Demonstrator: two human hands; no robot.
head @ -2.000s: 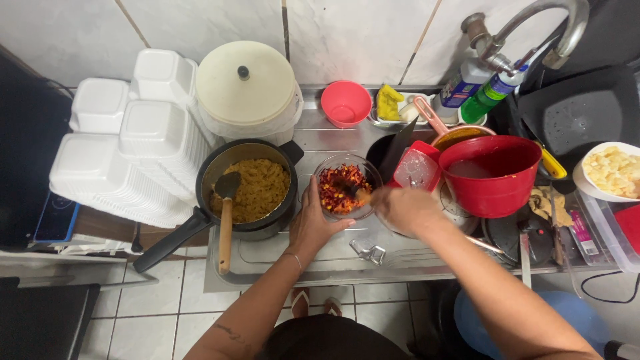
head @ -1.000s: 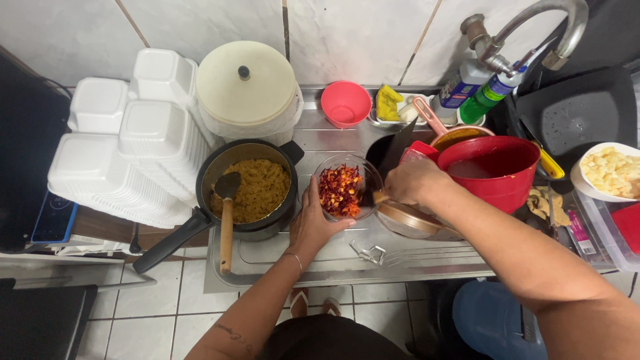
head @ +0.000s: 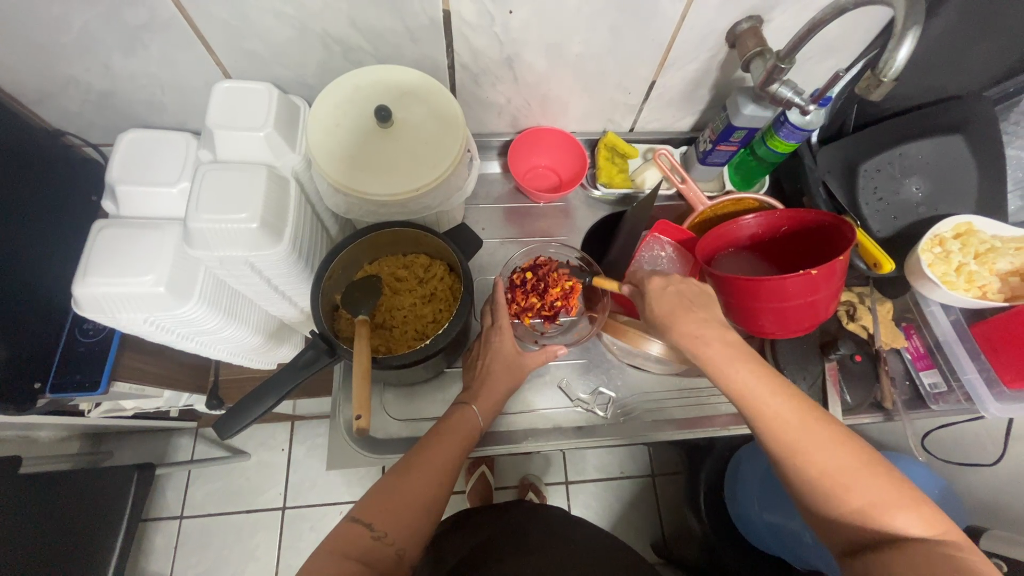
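My left hand grips the near left side of a clear glass bowl. Shredded red and orange vegetables lie mostly in the bowl's left half. My right hand holds a spoon by its wooden handle; the dark head reaches into the bowl at the shreds' right edge. Left of the bowl is a black pot of yellowish cooked food. A dark spoon with a wooden handle rests in it, its handle over the pot's near rim.
Stacked white foam containers and a lidded white bin stand left. A pink bowl is behind. On the right are a red pot, a faucet, bottles and a dish of pale chunks. A metal can opener lies in front.
The shreds, spread through the bowl two seconds ago, are now gathered toward its left side. My right hand has moved right from its place beside the bowl. My left hand stays on the bowl.
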